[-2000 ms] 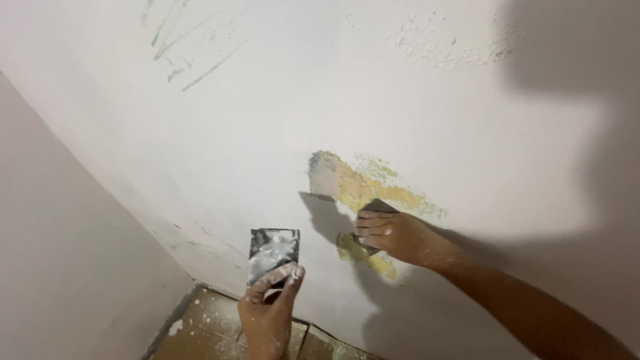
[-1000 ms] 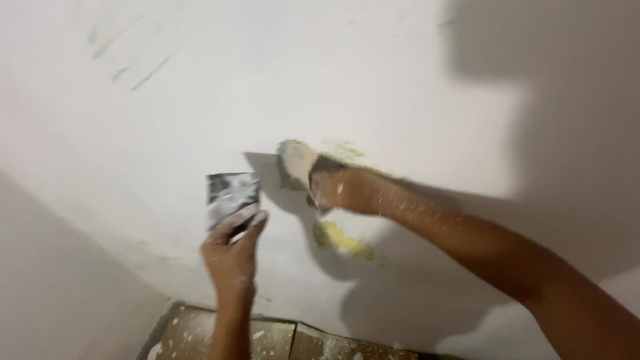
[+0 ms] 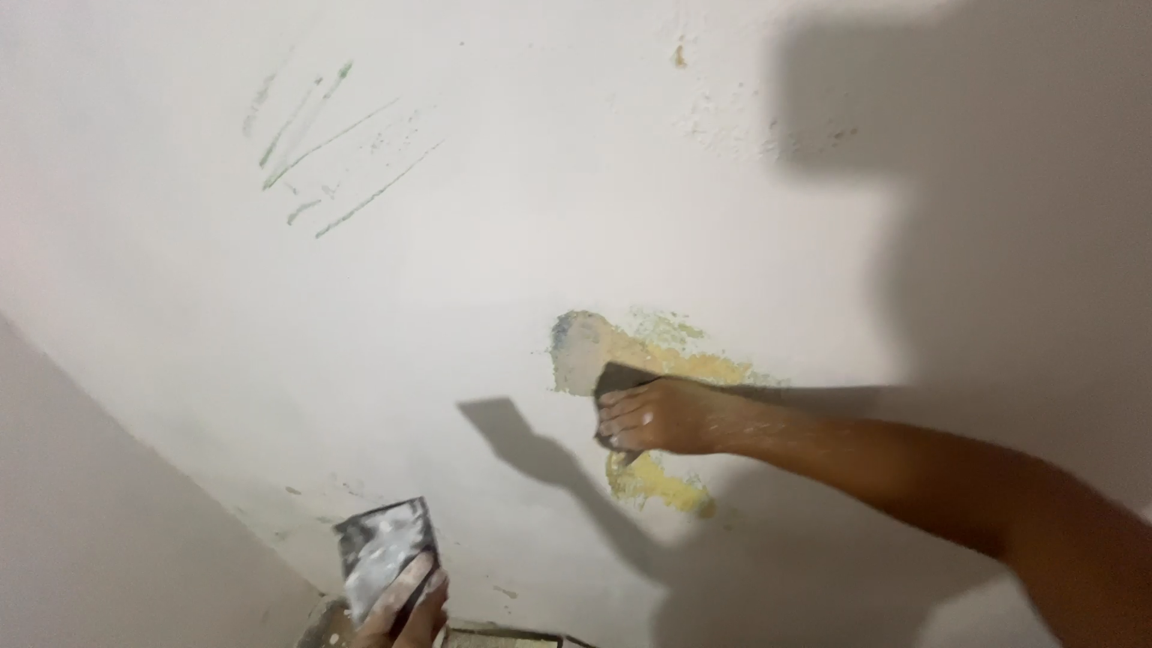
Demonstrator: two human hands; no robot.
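My right hand [image 3: 661, 416] grips a thin dark flat spreader [image 3: 621, 378] and presses it against the white wall [image 3: 486, 297], over a worn patch [image 3: 580, 351] of beige, grey and yellow. Below the hand a smaller yellow patch [image 3: 670, 490] shows. Low on the left, my left hand [image 3: 409, 607] holds a dark rectangular plate [image 3: 387, 549], its face smeared with white paste. Its fingers lie over the lower part of the plate, and the wrist is out of view.
Green scratches [image 3: 342, 148] mark the wall at upper left, and rough, pitted plaster [image 3: 738, 117] lies at upper right. A second wall [image 3: 135, 531] meets this one at a corner on the left. Paint-spotted floor tiles [image 3: 495, 639] show at the bottom edge. Shadows cover the right side.
The view has shifted, showing more of the upper wall. My left hand with the plate is now lower and farther from my right hand. The beige area beside the right hand is more exposed than one second ago.
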